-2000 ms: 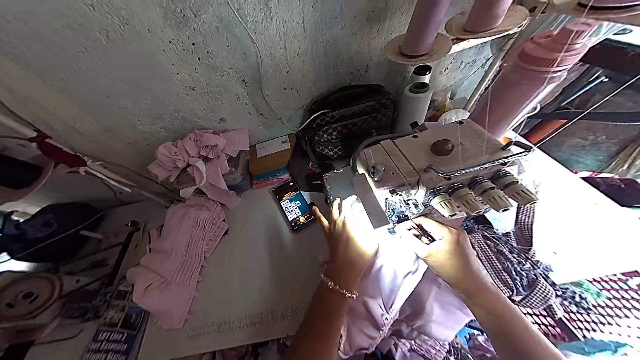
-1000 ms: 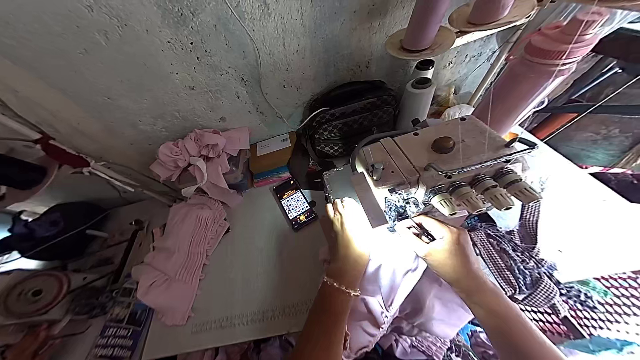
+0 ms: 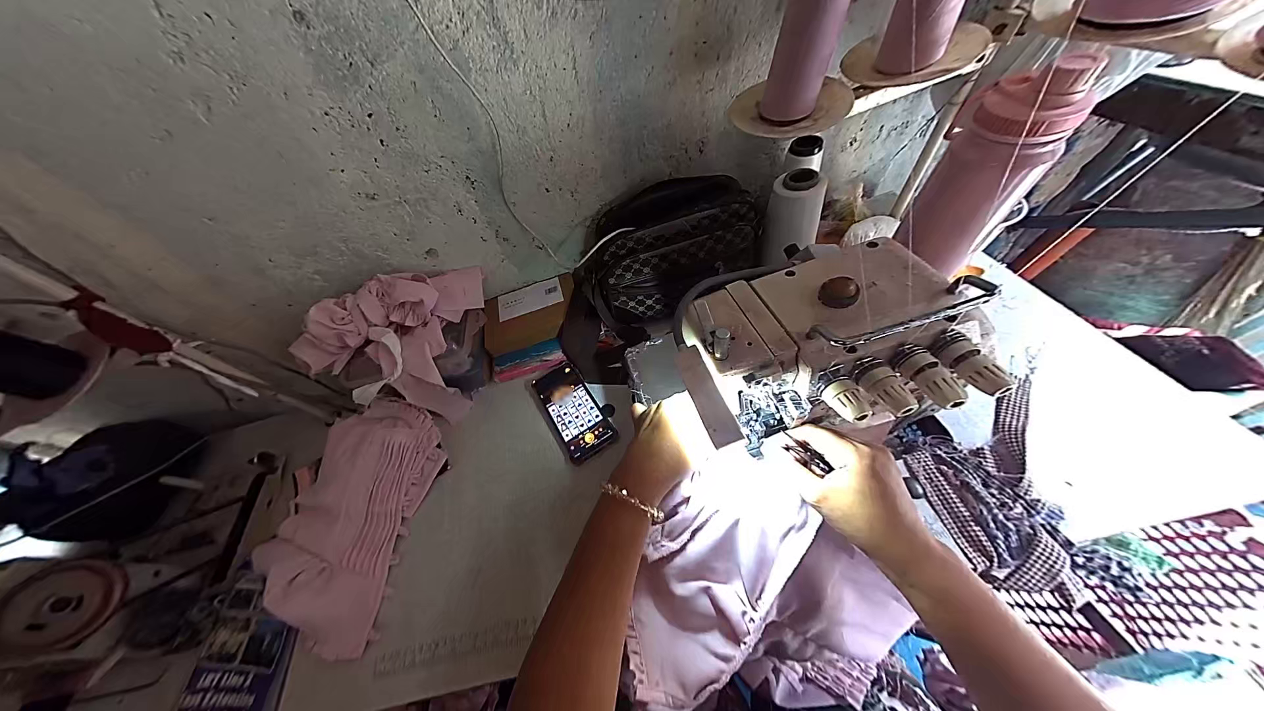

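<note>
An overlock sewing machine (image 3: 849,306) with several cream tension dials stands on the table, its lamp glaring on the needle area. Pale pink fabric (image 3: 731,602) runs from the presser foot (image 3: 755,434) down toward my body. My left hand (image 3: 667,449), with a beaded bracelet at its wrist, rests on the fabric just left of the foot; glare hides some of the fingers. To the right of the foot, my right hand (image 3: 854,484) holds small dark thread snips (image 3: 810,457) in its palm, its fingertips against the fabric.
A lit phone (image 3: 575,413) lies left of the machine. Beyond it are pleated pink fabric (image 3: 351,513), bunched pink cloth (image 3: 380,331), a small cardboard box (image 3: 528,314) and a black bag (image 3: 671,252). Thread cones (image 3: 793,212) and a pink bottle (image 3: 1017,148) stand behind; checked scraps (image 3: 973,504) lie right.
My left hand has come down and back from beside the machine's plate toward the fabric. The picture on the phone's screen has changed. My right hand stays near the foot with the snips.
</note>
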